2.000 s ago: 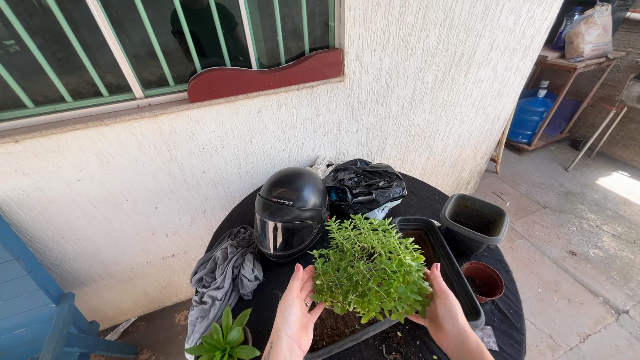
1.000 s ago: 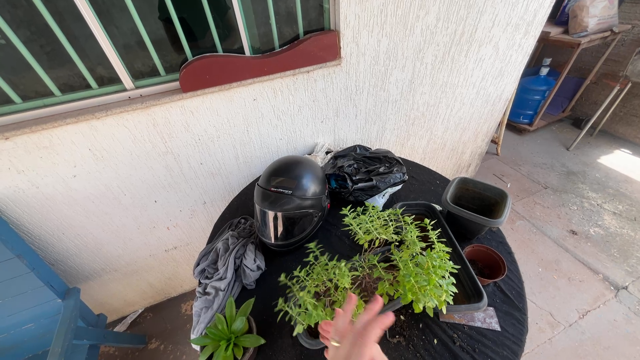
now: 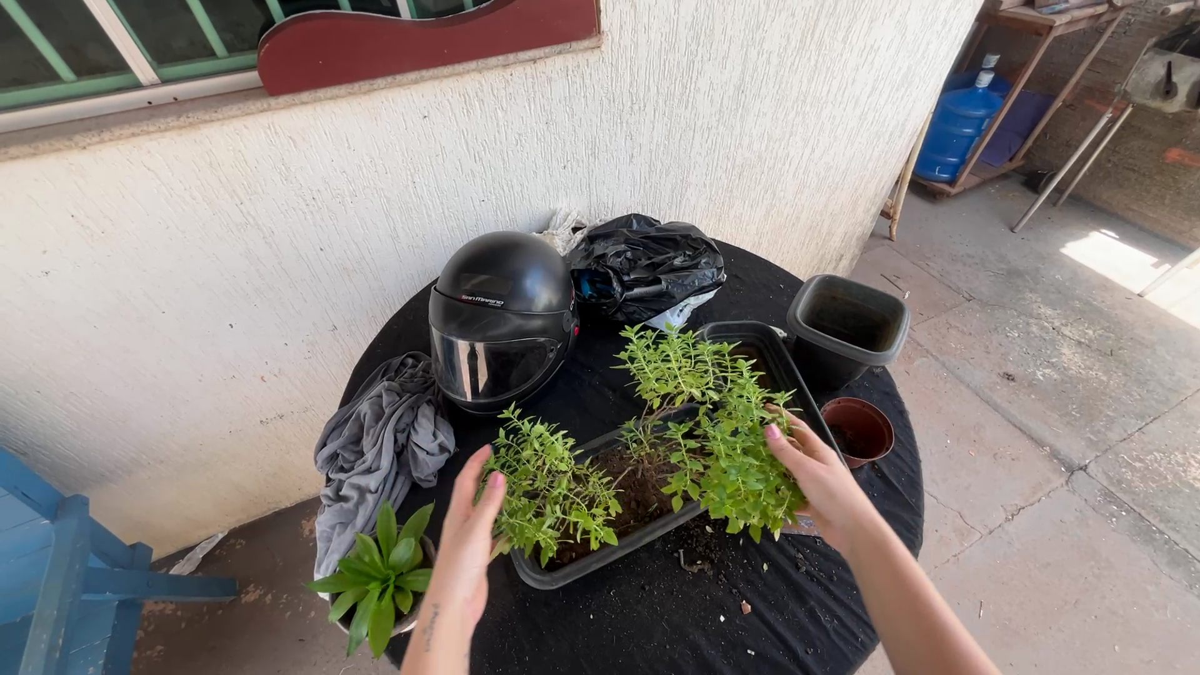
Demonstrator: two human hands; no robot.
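Note:
A bushy green leafy plant (image 3: 731, 441) grows from dark soil (image 3: 633, 483) in a black plastic rectangular planter (image 3: 600, 562). Its stems spread into a left and a right clump, with soil showing between them. My left hand (image 3: 469, 525) is at the outer side of the left clump, fingers partly behind the leaves. On the other side, my right hand (image 3: 814, 469) touches the outer leaves of the right clump, its thumb and fingers apart. Behind the plant lies another black rectangular tray (image 3: 792, 370), partly hidden by foliage.
Around the planter on the black-clothed round table (image 3: 581, 637) are a black motorcycle helmet (image 3: 502, 319), a black plastic bag (image 3: 647, 262), a grey cloth (image 3: 384, 441), a potted plant (image 3: 380, 577), a black pot (image 3: 848, 328) and a small brown pot (image 3: 858, 431). A blue chair (image 3: 66, 562) stands left.
Two seconds ago both hands were around a compact, rounded plant. Its stems now lie parted into clumps. My left hand, not clearly visible a second ago, is at the left clump.

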